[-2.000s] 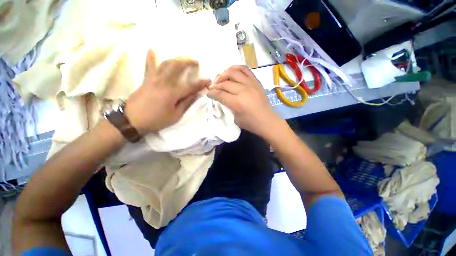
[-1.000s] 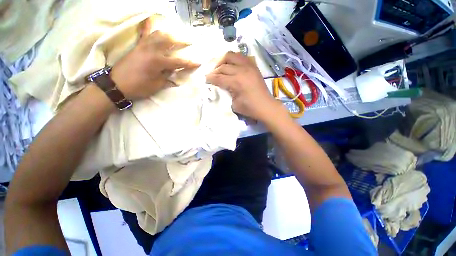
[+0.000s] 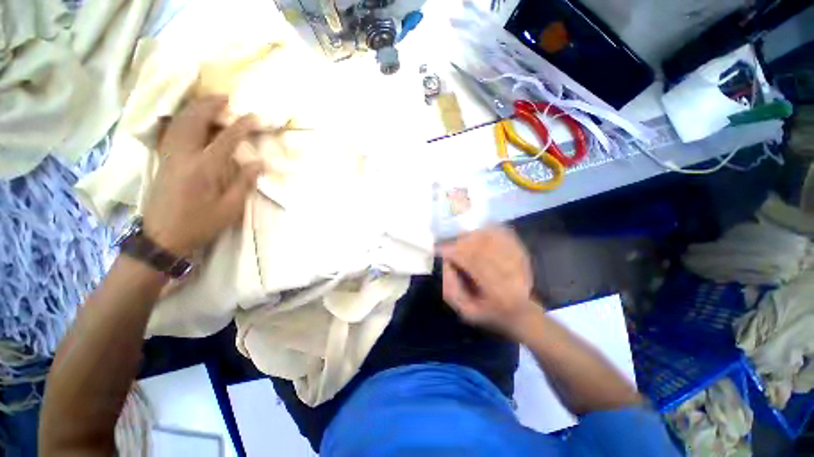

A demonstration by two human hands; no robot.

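The cream fabric panel lies in large folds over the white table and hangs over its front edge onto the lap. Its middle is overexposed. My left hand is on the panel's left part, its fingers bent around a raised fold. My right hand is off the table's front edge, just right of the hanging fabric. It is blurred with curled fingers, and I cannot tell if it holds anything. The sewing machine's metal parts and dark knob are at the top centre; the needle is not distinguishable.
Scissors with red and yellow handles lie right of the fabric, beside white tape strips. A black device and white holder are farther right. A strip heap is left. Blue crates hold beige pieces at right.
My right hand has left the fabric near the machine and moved down and right, past the table edge. My left hand has shifted left and slightly down. The view has shifted a little.
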